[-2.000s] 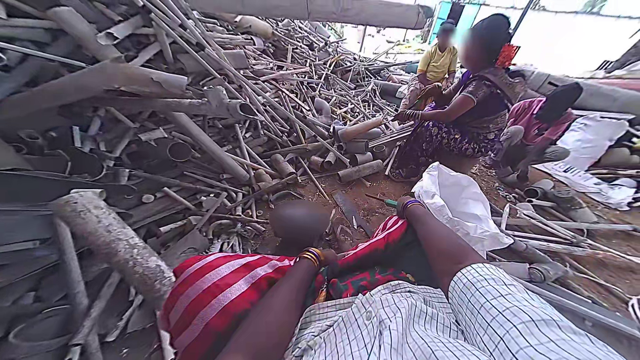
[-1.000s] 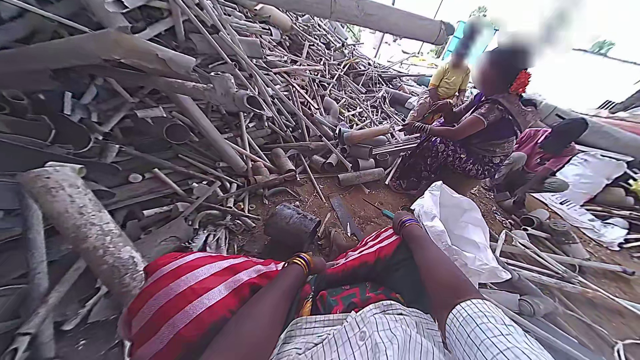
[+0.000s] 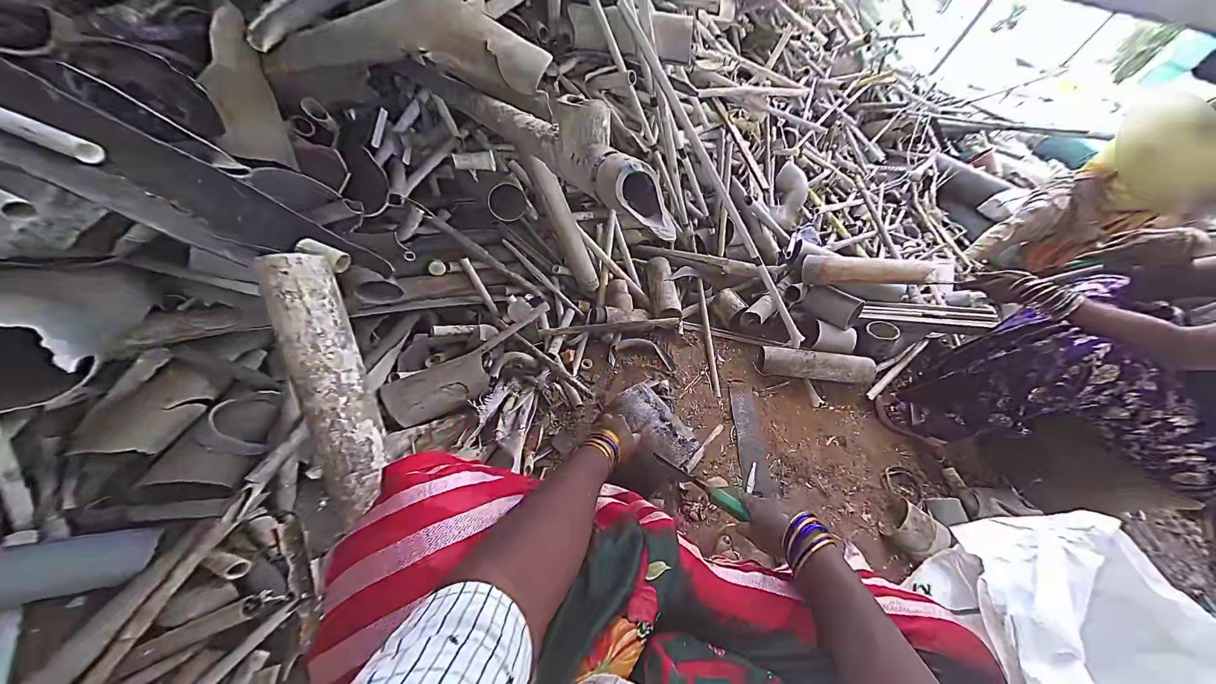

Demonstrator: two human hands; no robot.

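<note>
My left hand (image 3: 617,439) grips the near end of a short, dirty grey pipe piece (image 3: 657,425) just above the ground. My right hand (image 3: 768,524) is closed around the green handle of a hand tool (image 3: 727,501). The tool's thin dark metal end points left toward the pipe piece; its exact kind is not clear. Beyond my right hand a flat dark strip (image 3: 748,432) lies on the brown soil. Red striped cloth (image 3: 446,541) covers my lap beneath both forearms.
A large heap of scrap pipes (image 3: 570,190) rises ahead and to the left. A thick pipe (image 3: 323,380) leans beside my left knee. At right a person in purple patterned cloth (image 3: 1054,399) sits holding a pipe piece (image 3: 874,271). A white sack (image 3: 1073,589) lies at lower right.
The view has swung down and left. The pipe piece, on the ground beyond my left hand a second ago, is now in that hand. The green-handled tool has come toward the pipe piece.
</note>
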